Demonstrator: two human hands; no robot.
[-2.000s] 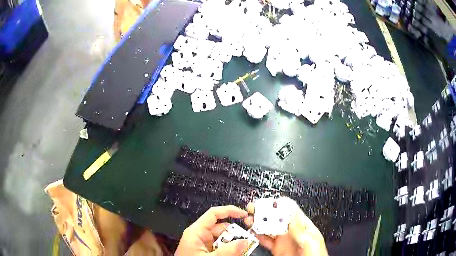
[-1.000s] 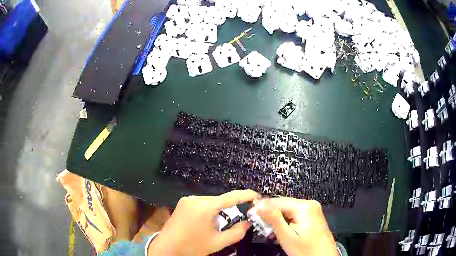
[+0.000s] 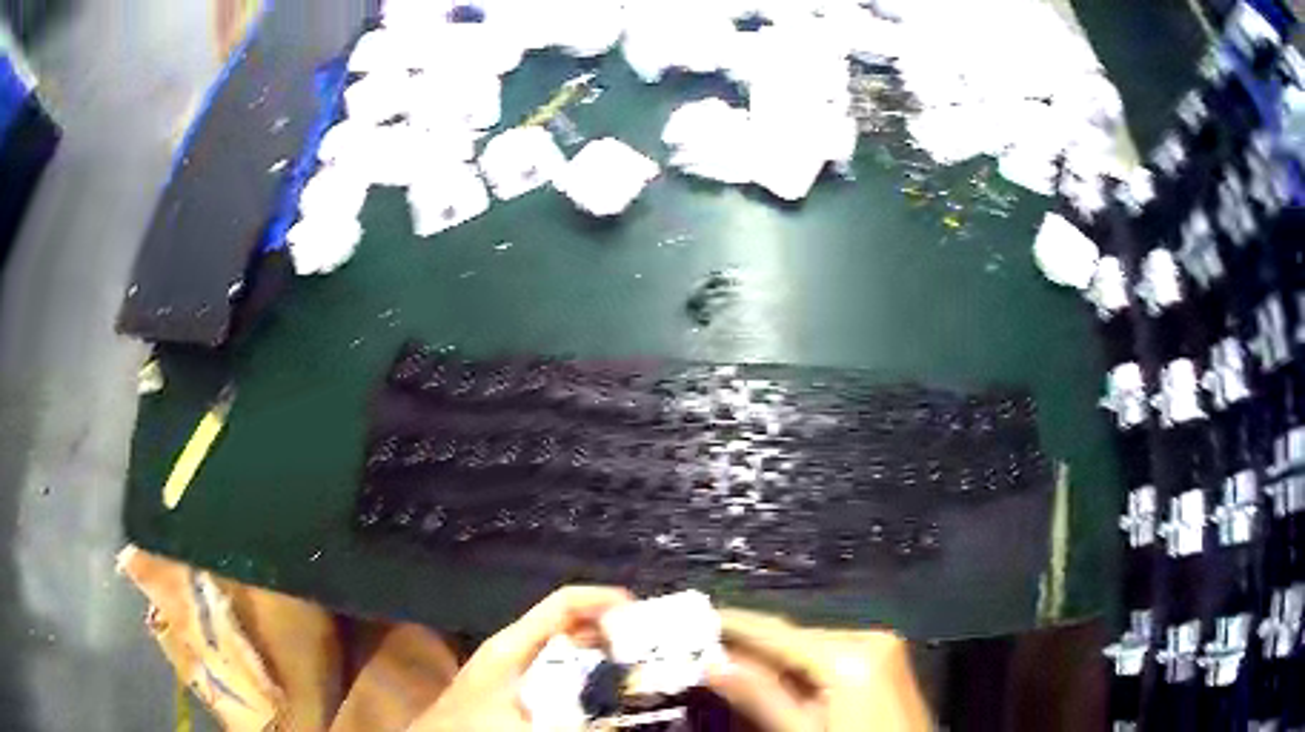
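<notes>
A part-built module (image 3: 661, 636) of white housings with a dark middle is held between my hands at the bottom centre. My left hand (image 3: 533, 651) grips it from the left, with white pieces and a black part at its fingers. My right hand (image 3: 816, 672) is at its right side, fingertips at the white housing; motion blur hides the exact grip. Black inserts (image 3: 573, 458) lie in about three long rows just beyond my hands. A single black insert (image 3: 711, 298) lies alone beyond the rows, blurred.
A large heap of white housings (image 3: 601, 177) lies at the back, with brass contact strips (image 3: 945, 200) among it. Dark foam slabs (image 3: 215, 186) and a yellow-handled tool (image 3: 196, 455) are at left. Black foam rows with white pieces (image 3: 1184, 522) stand at right. A pale stick (image 3: 1059, 543) lies near them.
The view has shifted, so the heap and tool sit further left. My hands have turned the held pieces, and the white housing and dark middle now show more openly between them.
</notes>
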